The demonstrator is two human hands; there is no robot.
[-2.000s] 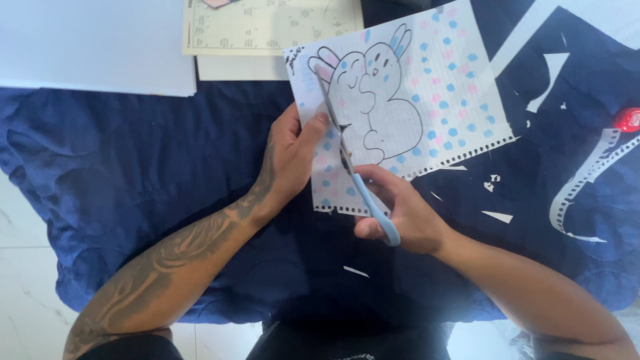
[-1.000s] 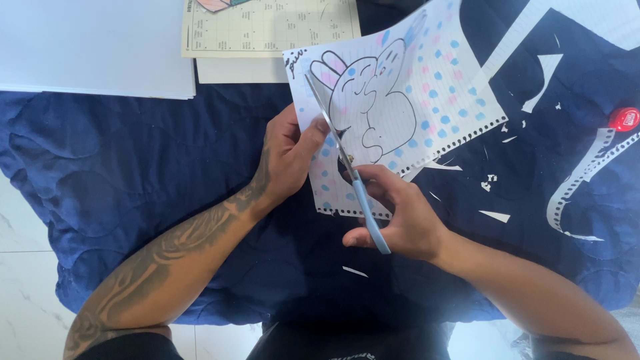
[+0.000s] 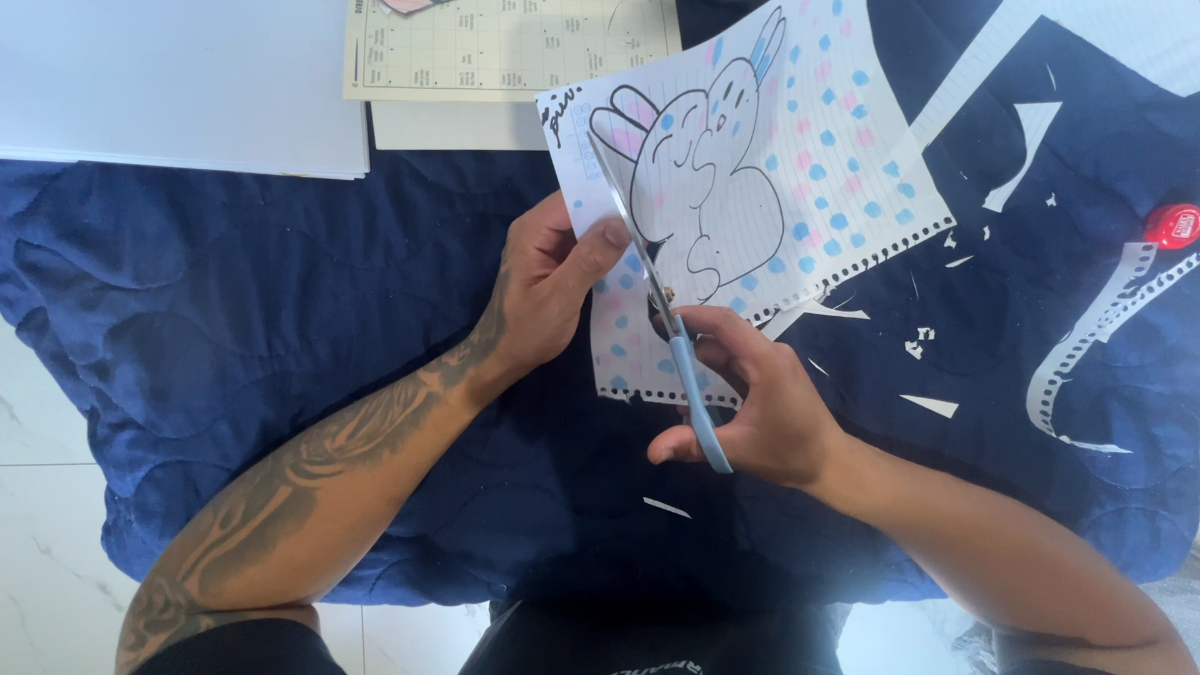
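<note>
A sheet of lined notebook paper (image 3: 848, 169), with a black-outlined drawing of two cuddling bunny-like figures and blue and pink dots, is pinched at its left side by my left hand (image 3: 562, 281), thumb on top. My right hand (image 3: 759, 394) holds scissors with light blue handles (image 3: 694, 394). Their metal blades point up and left across the paper, beside the outline of the larger figure. A cut splits the sheet from its perforated lower edge up towards the scissors' pivot. The right fingertips are partly hidden behind the handles and paper.
White sheets (image 3: 178, 84) lie at the upper left, beside a cream printed grid page (image 3: 511, 52). Paper scraps (image 3: 928, 405), a curled perforated strip (image 3: 1055, 375) and a red round object (image 3: 1172, 226) lie on the dark blue quilted cloth (image 3: 281, 253) at the right.
The sheet's upper right part was bent a second ago and now lies flatter, with the smaller figure showing more fully. Both hands stay in nearly the same place.
</note>
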